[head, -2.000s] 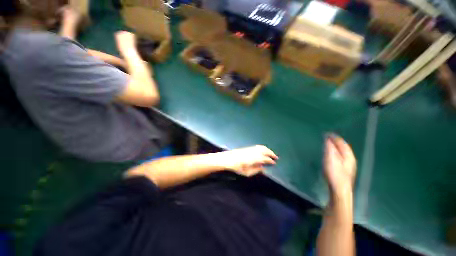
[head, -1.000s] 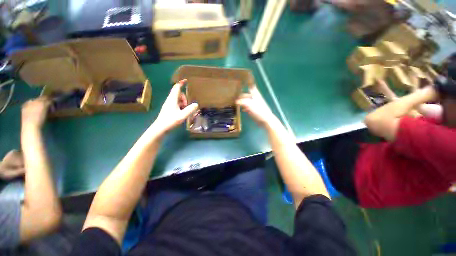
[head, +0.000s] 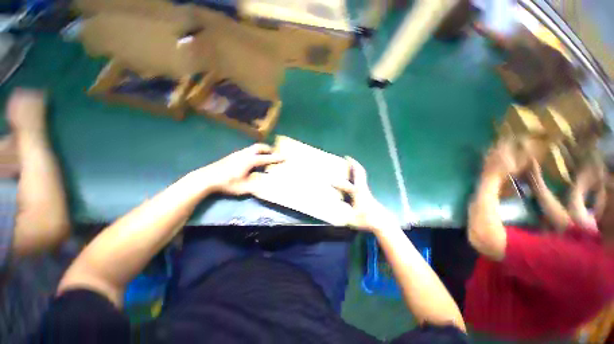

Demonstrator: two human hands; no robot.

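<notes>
A small brown mailer box (head: 306, 176) lies at the bench's front edge in front of me, its lid down and its top pale with glare. It sits at a slant. My left hand (head: 246, 168) holds its left end, fingers over the top. My right hand (head: 357, 198) holds its right end. The picture is blurred, and the front flap and the contents cannot be seen.
Two open boxes with dark contents (head: 235, 107) stand behind to the left, lids up. A large printed carton (head: 316, 50) and a cream post (head: 411, 44) are at the back. A neighbour's arm is at left. A person in red (head: 538, 279) handles small boxes (head: 538, 134) at right.
The lid of the box in my hands has gone from upright to down, and the box now sits slanted. My hands have moved onto its ends. The view has shifted.
</notes>
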